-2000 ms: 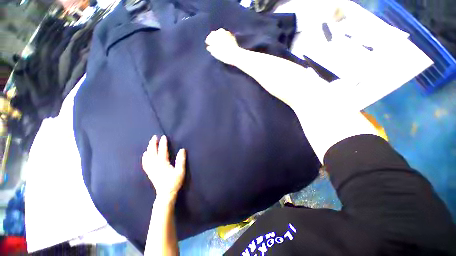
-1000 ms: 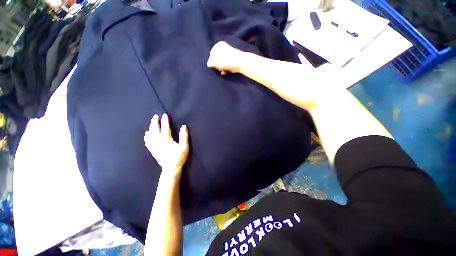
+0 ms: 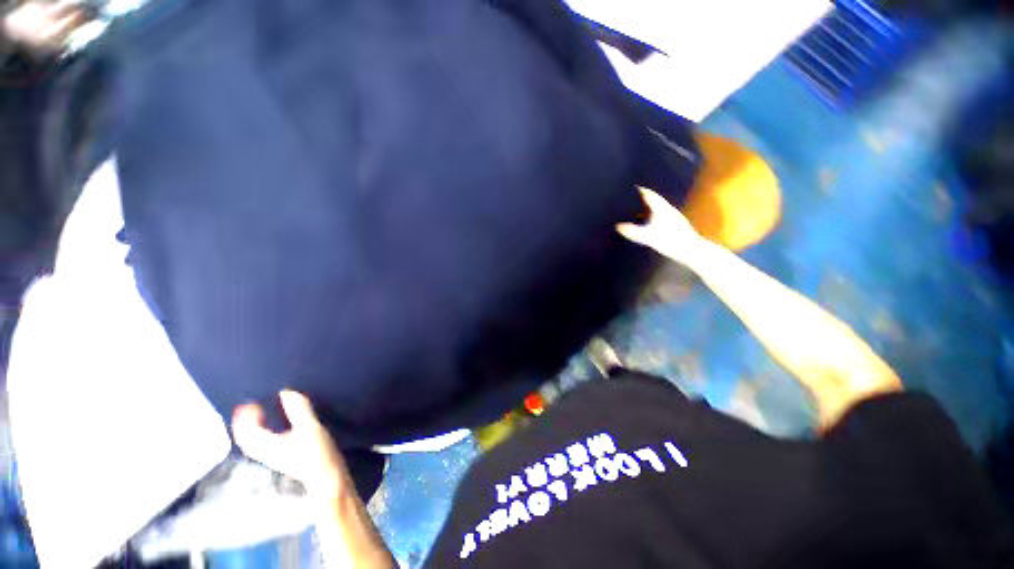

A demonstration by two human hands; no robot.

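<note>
A dark navy coat (image 3: 378, 211) covers most of the white-topped table, its lower part towards me and blurred. My left hand (image 3: 278, 437) is at the coat's near left edge, thumb and fingers apart around the hem, apparently holding the cloth. My right hand (image 3: 658, 228) is at the coat's right edge, thumb and fingers on the cloth; the fingertips are partly hidden by it. The collar and upper part of the coat are out of the picture or blurred.
The white table top (image 3: 106, 411) shows at the left, and white sheets (image 3: 734, 50) lie at the upper right. A round orange-yellow stool (image 3: 739, 195) stands on the blue floor at the right. A blue crate (image 3: 847, 50) is at the upper right. A person's hand (image 3: 42, 22) shows at the upper left.
My left hand has moved down and left from the coat's middle to its near edge. My right hand has moved down and right to the side edge. The view has shifted, and the stool shows more fully.
</note>
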